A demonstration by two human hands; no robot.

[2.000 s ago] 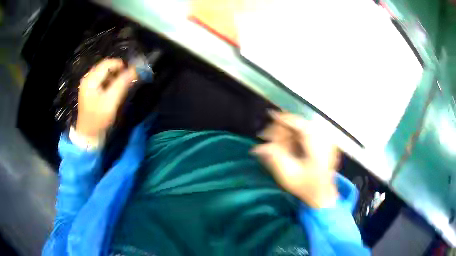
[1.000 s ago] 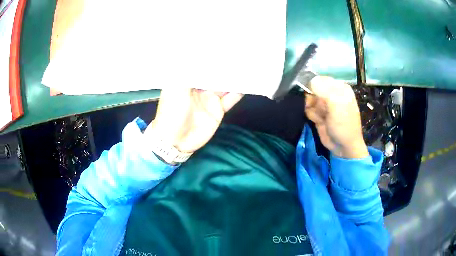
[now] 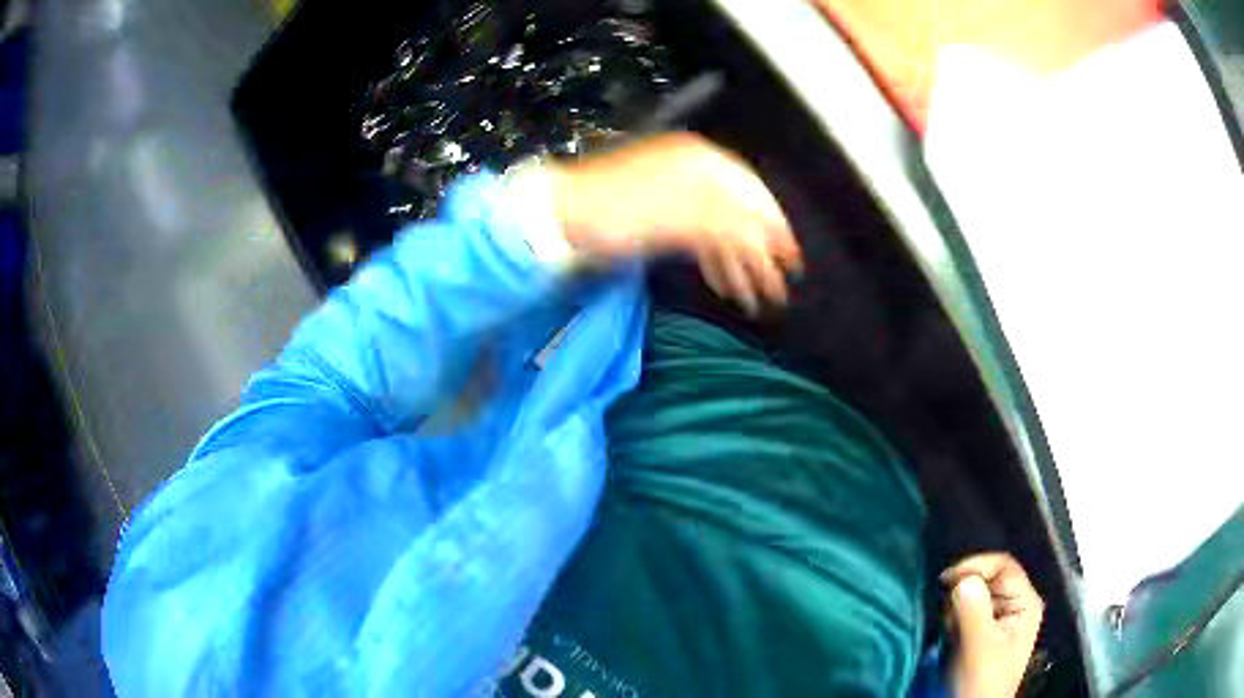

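My left hand is blurred over the dark space beside the clip bin, fingers bent down and to the right. Whether it holds anything cannot be told. Loose black and silver clips lie in the bin behind it. My right hand is curled low at the right, by the bench edge; its grip is unclear. A glaring white sheet lies on the bench, with an orange-red board showing at its upper end. A small silvery thing shows near the sheet's lower corner.
The bench's pale front edge runs from top centre to lower right. Green mat shows beyond the sheet at lower right. Grey floor lies left of the bin.
The view has turned towards the left bin. My left hand has moved from the sheet's near edge to beside the bin. My right hand no longer visibly holds the black clip.
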